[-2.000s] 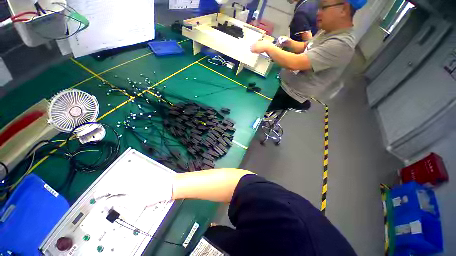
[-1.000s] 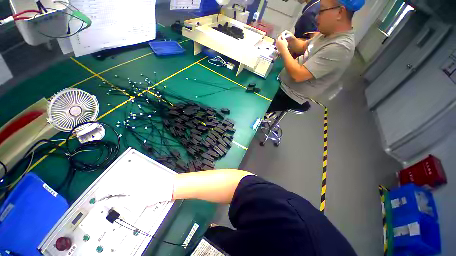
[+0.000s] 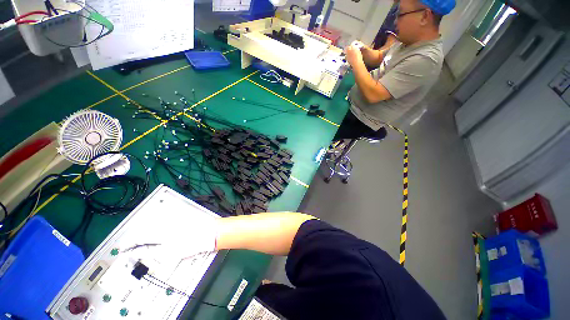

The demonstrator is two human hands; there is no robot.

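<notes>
My right hand (image 3: 187, 237) wears a white glove and lies over the upper part of the white fixture box (image 3: 164, 201). Glove and box are both washed out, so its fingers and anything in them cannot be made out. A small black module (image 3: 139, 270) lies on the box just below and left of the glove; its thin dark lead runs down-right across the box. The dark-red button (image 3: 78, 305) is at the box's lower left. My left hand is not in view.
A large heap of black cabled modules (image 3: 250, 165) lies beyond the box. A white fan (image 3: 91, 137), coiled black cable (image 3: 115, 194) and a blue tray (image 3: 44, 265) are at left. Another person (image 3: 406, 75) sits at the bench's far right.
My right arm and the module on the box have hardly moved. The other person's hands have moved up from the pale fixture and are held nearer the chest.
</notes>
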